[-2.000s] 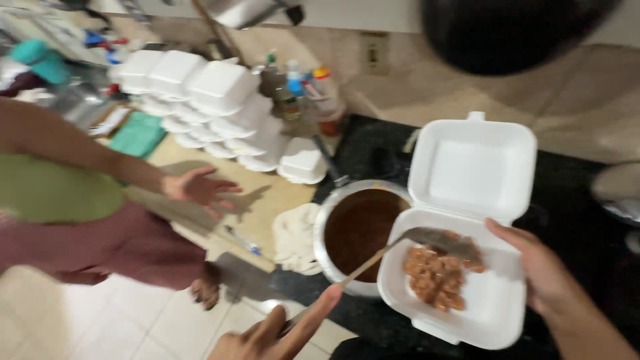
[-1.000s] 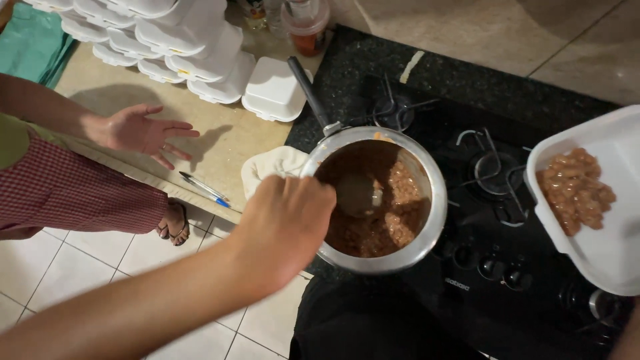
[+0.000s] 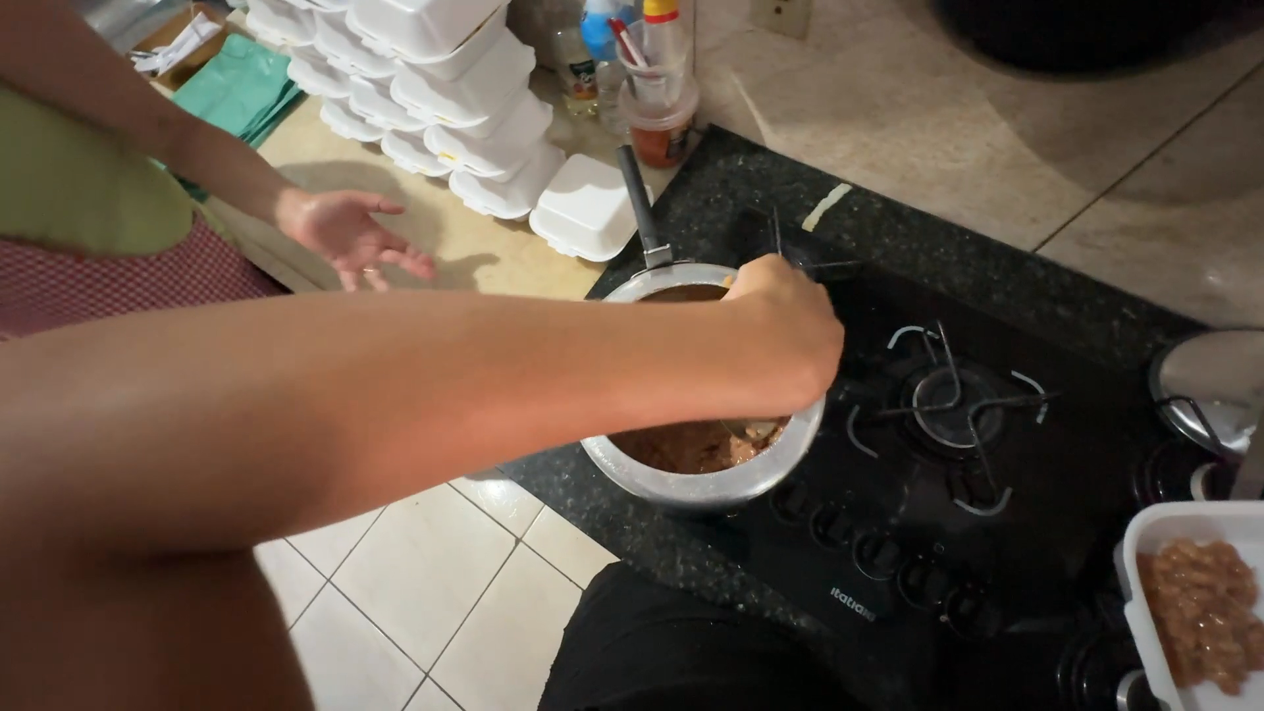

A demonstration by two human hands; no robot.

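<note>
My left hand (image 3: 790, 336) is closed around a metal serving spoon over the pot; its handle is mostly hidden by my hand and forearm. The bowl of the spoon (image 3: 752, 429) dips into brown, saucy food (image 3: 681, 449) inside the silver metal pot (image 3: 691, 487). A black handle (image 3: 640, 202) sticks out from the pot's far side. At the lower right edge, a white foam container (image 3: 1136, 583) holds a portion of the same-looking food (image 3: 1200, 612). My right hand is outside the view.
Stacked white foam containers (image 3: 474, 109) and a single closed one (image 3: 588, 207) stand on the beige counter. Another person's open hand (image 3: 360, 237) is left of the pot. A burner grate (image 3: 953, 405) lies right of it, and a metal lid or pan (image 3: 1215, 385) farther right.
My left hand with the spoon has gone from the foam container into the pot, then toward the pot's far right side. The foam container has moved away to the right of the pot.
</note>
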